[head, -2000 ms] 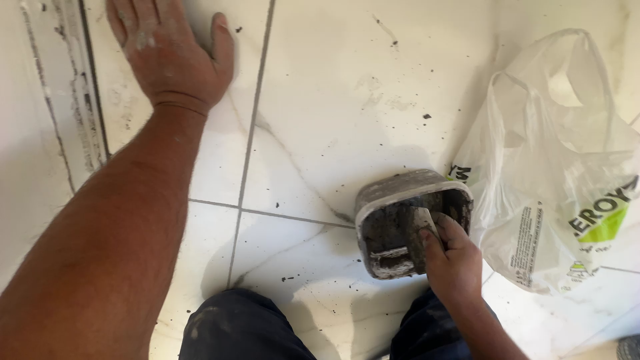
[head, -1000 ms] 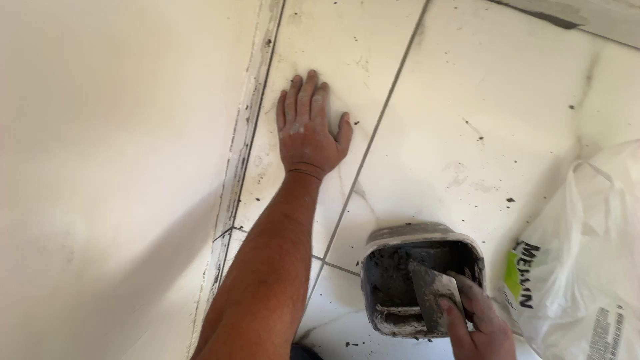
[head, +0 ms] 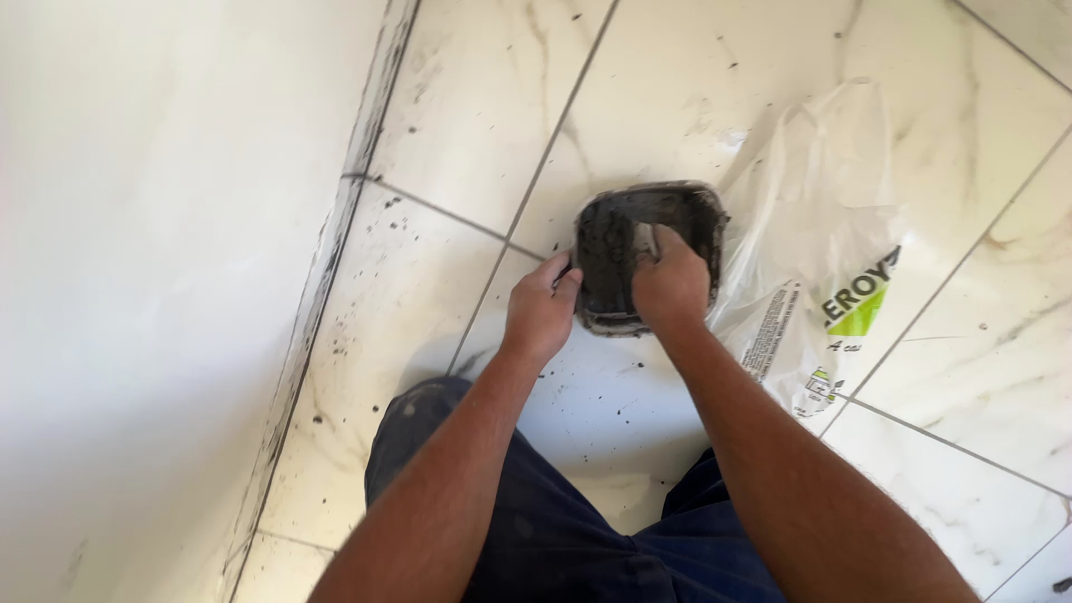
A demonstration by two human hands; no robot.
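A grout-smeared plastic tub (head: 605,325) with dark grout (head: 605,243) inside stands on the tiled floor between my knees and the bag. My left hand (head: 540,308) grips the tub's left rim between thumb and fingers. Inside the tub, my right hand (head: 672,280) holds a small spreader (head: 643,238) by its upper part; its lower edge is hidden in the dark grout.
A white plastic shopping bag (head: 825,209) with printing lies against the tub's right side. A pale wall (head: 151,251) rises at the left, its foot smeared with grout. Dark crumbs dot the marble-look floor tiles (head: 452,159) and their grey joints.
My left hand has come off the floor tile near the wall and taken hold of the tub's rim. My right hand stays at the tub with the spreader. The view has shifted.
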